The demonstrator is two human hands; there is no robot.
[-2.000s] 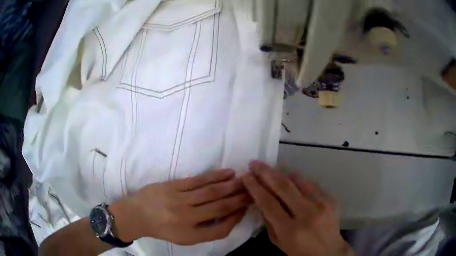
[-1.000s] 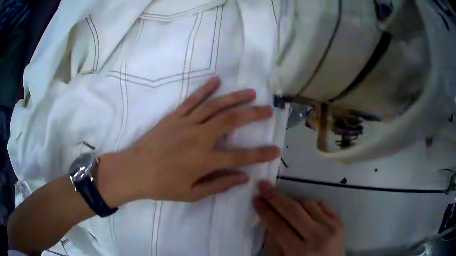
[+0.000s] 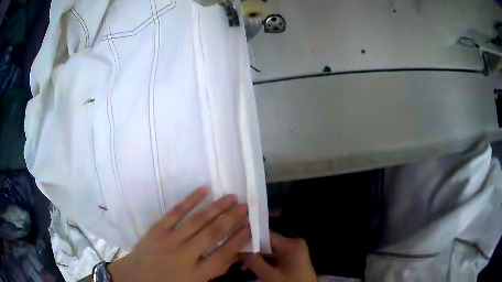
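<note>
The white garment panel (image 3: 132, 132) with dark double stitch lines lies over the left part of the machine bed. Its plain long strip (image 3: 228, 110) runs from the presser foot (image 3: 233, 15) at the top down to my hands. My left hand (image 3: 190, 239) lies flat on the panel near its lower edge, fingers slightly spread. My right hand (image 3: 283, 259) holds the lower end of the strip at its corner, between thumb and fingers. Part of a stitched pocket outline (image 3: 135, 27) shows at the top.
The cream machine bed (image 3: 374, 110) has a dark seam line across it. A small round metal disc with holes (image 3: 274, 23) is beside the presser foot. White cloth with dark stitching (image 3: 435, 220) is at the lower right. Dark cloth (image 3: 14, 137) is at the far left.
The view has shifted down, so the presser foot now shows at the top. My left hand has moved down the panel, and my right hand is now at the strip's bottom end.
</note>
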